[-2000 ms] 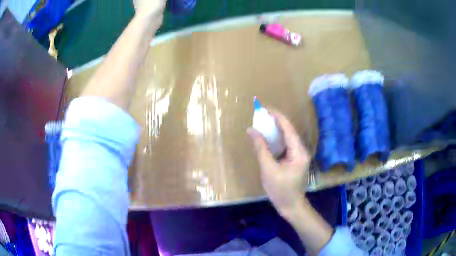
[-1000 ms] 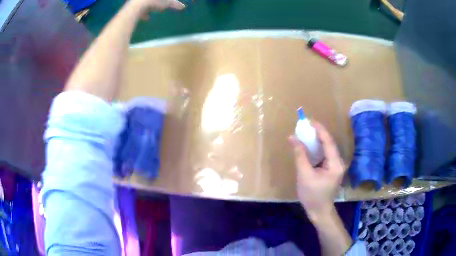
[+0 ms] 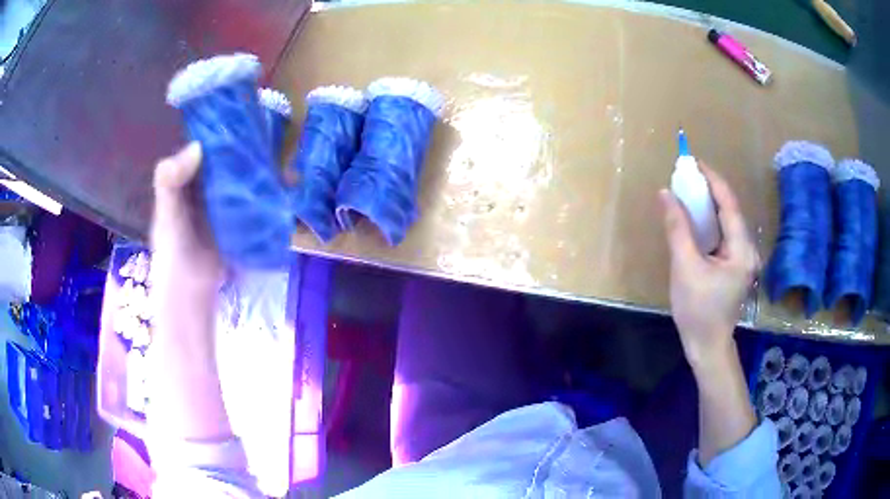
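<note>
My left hand (image 3: 183, 219) holds a wrinkled blue tubular piece (image 3: 239, 166) with a fluffy white trim at its top, tilted, over the left end of the bench. Several more blue pieces (image 3: 392, 161) lie beside it on the bench, white trim toward the far side; one is partly hidden behind the held piece. My right hand (image 3: 717, 258) is closed around a white glue bottle (image 3: 694, 200), its thin blue nozzle pointing away from me. Two blue pieces (image 3: 802, 229) lie side by side to the right of my right hand.
A pink-and-black stick (image 3: 740, 57) lies near the far bench edge. A dark board (image 3: 146, 88) is at the left. Below the bench are a right-hand bin of pale-ringed tubes (image 3: 805, 414) and a glaring left-hand bin (image 3: 122, 326). The green conveyor (image 3: 771, 15) shows at the top right.
My left hand has come back from the conveyor to the near left and now holds a blue piece. The view has shifted left. My right hand still holds the bottle.
</note>
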